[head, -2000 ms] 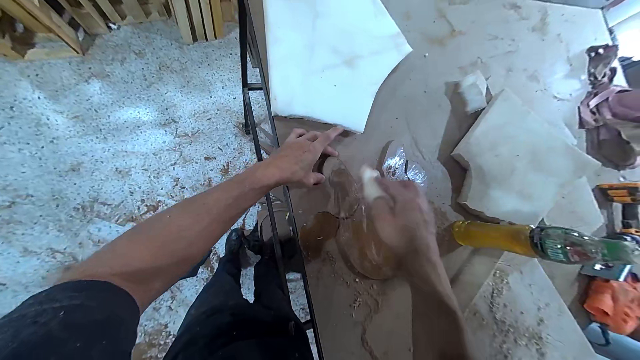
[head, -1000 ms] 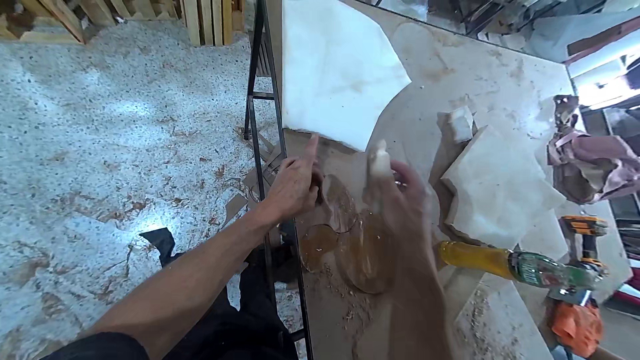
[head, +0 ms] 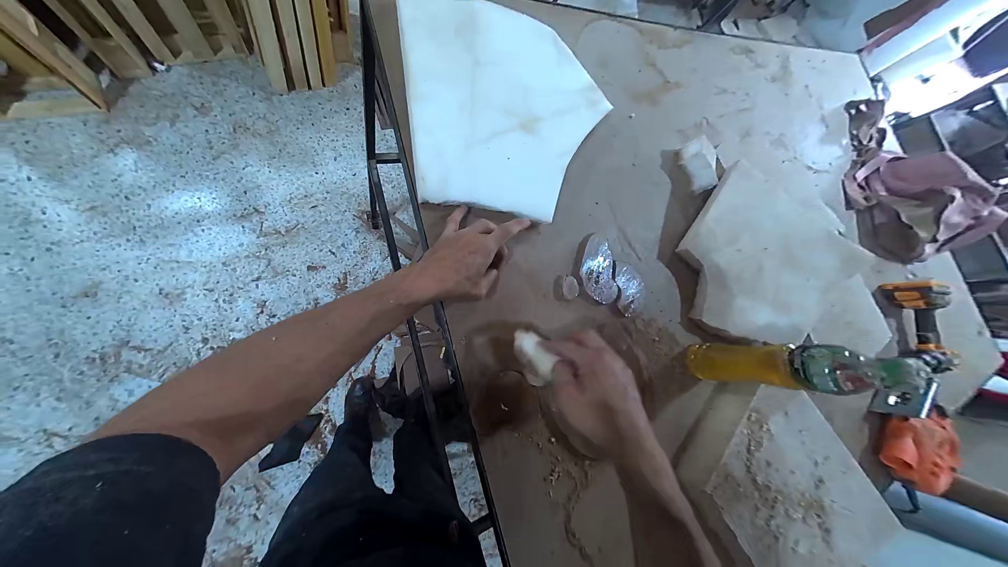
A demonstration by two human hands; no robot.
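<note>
A large white stone slab (head: 496,110) with an irregular edge lies at the top of the dusty table. My left hand (head: 468,252) is at its near edge, two fingers extended to that edge and the others curled, holding nothing. My right hand (head: 591,386) grips a small whitish piece (head: 537,356), perhaps stone, low over the table. Beneath and beside it are brown wet-looking patches (head: 504,400) and crumbs. Between the hands and the slabs sit shiny, clear-looking lumps (head: 598,269) and a small round piece (head: 570,287).
Stacked stone slabs (head: 776,252) and a small block (head: 698,163) lie to the right. Nearer are a bottle of yellow liquid (head: 740,364), a power tool (head: 921,315), orange cloth (head: 920,453) and a crumb-covered slab (head: 795,480). A pinkish cloth (head: 917,197) lies far right. The table's metal frame (head: 429,331) runs left.
My right hand has moved toward me with the whitish piece, away from the slab's near edge, uncovering the shiny lumps. My left hand remains by the slab, its fingers now spread along the edge.
</note>
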